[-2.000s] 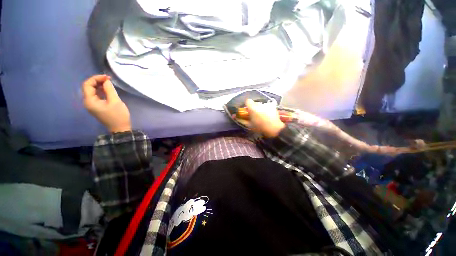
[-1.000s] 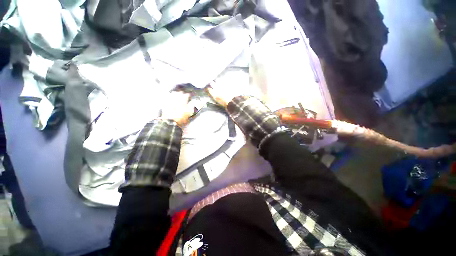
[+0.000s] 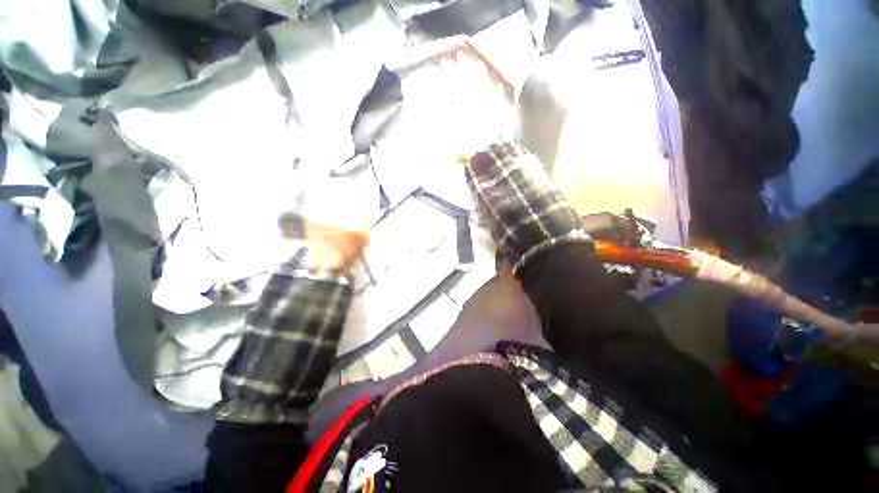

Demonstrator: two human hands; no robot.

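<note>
The garment [image 3: 414, 274] lies spread on the pressing table, its pale inside glaring and crossed by darker grey strips. My left hand [image 3: 332, 241] is over the middle of the garment, washed out by glare; its fingers cannot be made out. My right hand [image 3: 458, 101] is farther forward on the garment, also very bright, and looks flat with its fingers extended. The steam iron [image 3: 626, 231] is parked to the right of my right forearm, its orange-brown handle showing and its plate partly hidden by the sleeve. Neither hand is on it.
The pinkish-beige iron hose [image 3: 747, 284] runs right from the iron. Dark cloth [image 3: 723, 106] hangs beyond the table's right edge. The blue-lavender table cover [image 3: 67, 327] shows at the left. Crumpled grey cloth [image 3: 53, 48] lies at the far left. Blue and red items are below at the right.
Both hands have moved apart on the garment, the right one forward and flatter. The near part of the garment has shifted a little. The iron was in my right hand two seconds ago and is now parked.
</note>
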